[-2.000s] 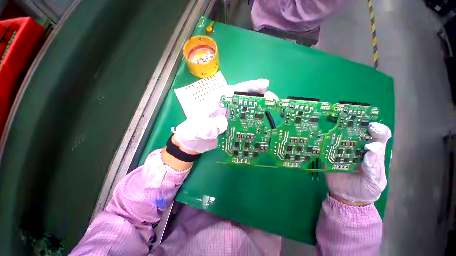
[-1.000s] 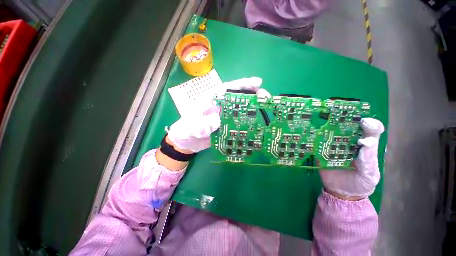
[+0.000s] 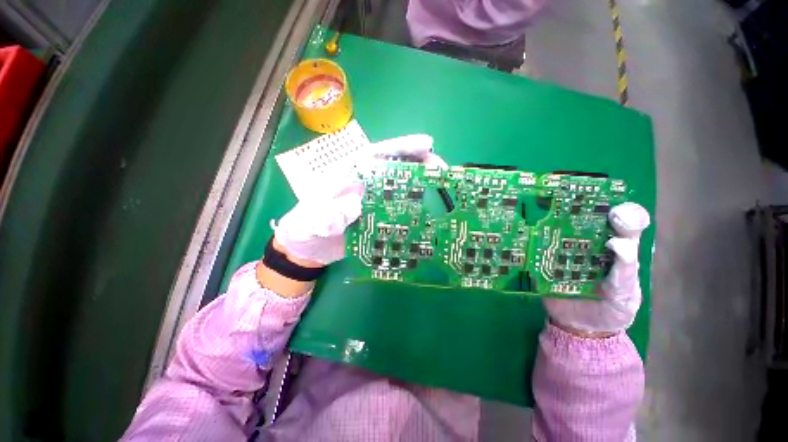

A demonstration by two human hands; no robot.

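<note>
A green circuit board panel (image 3: 486, 229) of three joined boards is held above the green mat, its flat face with small chips and silvery pads towards me. Black parts show along its far edge. My left hand (image 3: 321, 226), in a white glove with a black band at the wrist, grips the panel's left end, with fingers reaching behind the far edge. My right hand (image 3: 620, 272), also white-gloved, grips the right end, thumb at the edge and the palm partly hidden below and behind the panel.
A yellow tape roll (image 3: 320, 97) with small bits in its core and a pale label sheet (image 3: 323, 159) lie on the green mat (image 3: 432, 337). The dark green conveyor (image 3: 130, 190) and its metal rail run left. A red bin (image 3: 15, 91) is at far left. Another person's sleeve (image 3: 471, 19) shows beyond the mat.
The mat, the tape roll, the panel and both hands have shifted left in the view. Both hands still hold the panel with the same face towards me.
</note>
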